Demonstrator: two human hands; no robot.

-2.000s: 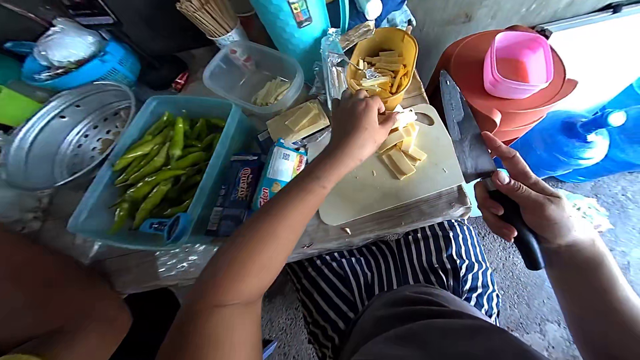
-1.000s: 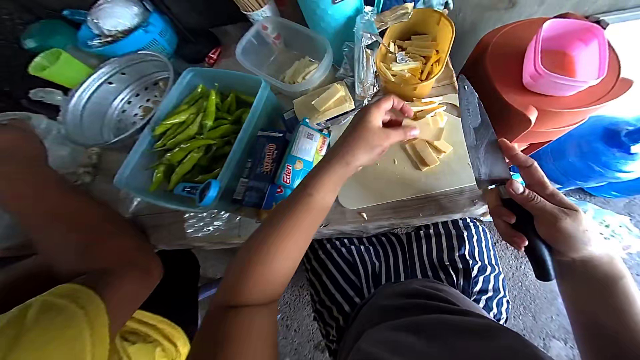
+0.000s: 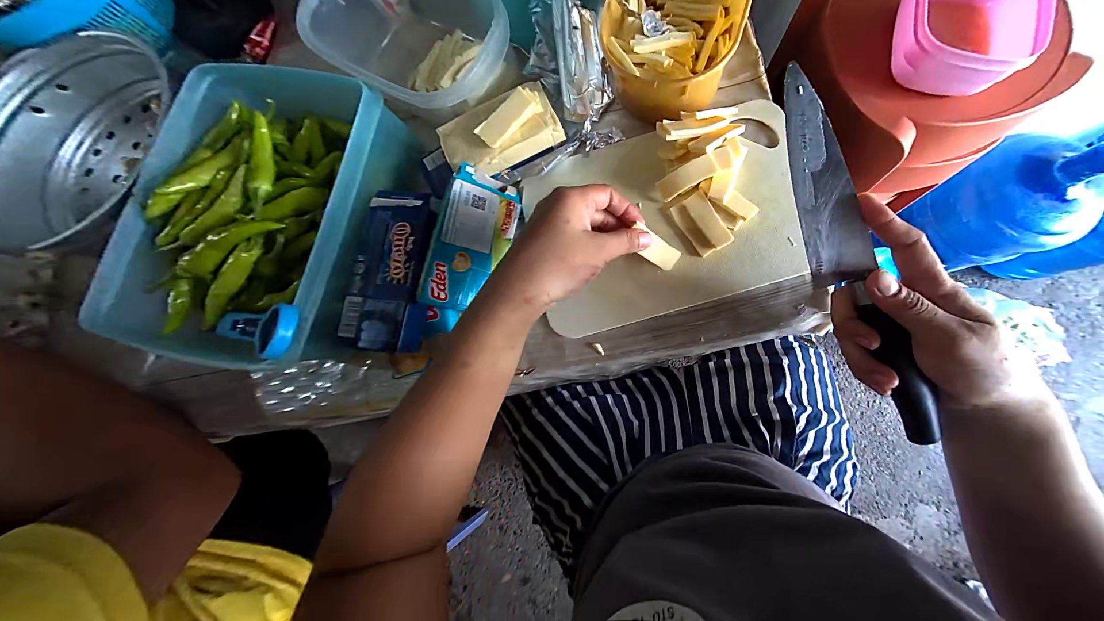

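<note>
My left hand (image 3: pixel 591 237) pinches a flat cheese piece (image 3: pixel 658 247) between thumb and fingertips, low over the cream cutting board (image 3: pixel 604 302). Just to the right, a loose stack of cut cheese strips (image 3: pixel 703 216) lies on the board. My right hand (image 3: pixel 923 310) grips the black handle of a kitchen knife (image 3: pixel 819 172), whose wide blade points away from me along the board's right edge. Behind the board stands a yellow container (image 3: pixel 668 90) filled with cheese strips. A cheese block with slices (image 3: pixel 509 125) rests left of the board on its wrapper.
Left of the board are cheese boxes (image 3: pixel 457 250), a blue tub of green chili peppers (image 3: pixel 345 216) holding a blue-handled peeler, and a clear container (image 3: pixel 405 52). A perforated metal pot (image 3: pixel 69 164) is farther left. Another person's bare limb (image 3: pixel 112 474) is close at left.
My left hand has moved from the cheese stack toward the board's near left part, a cheese piece in its fingers. The knife stays in my right hand.
</note>
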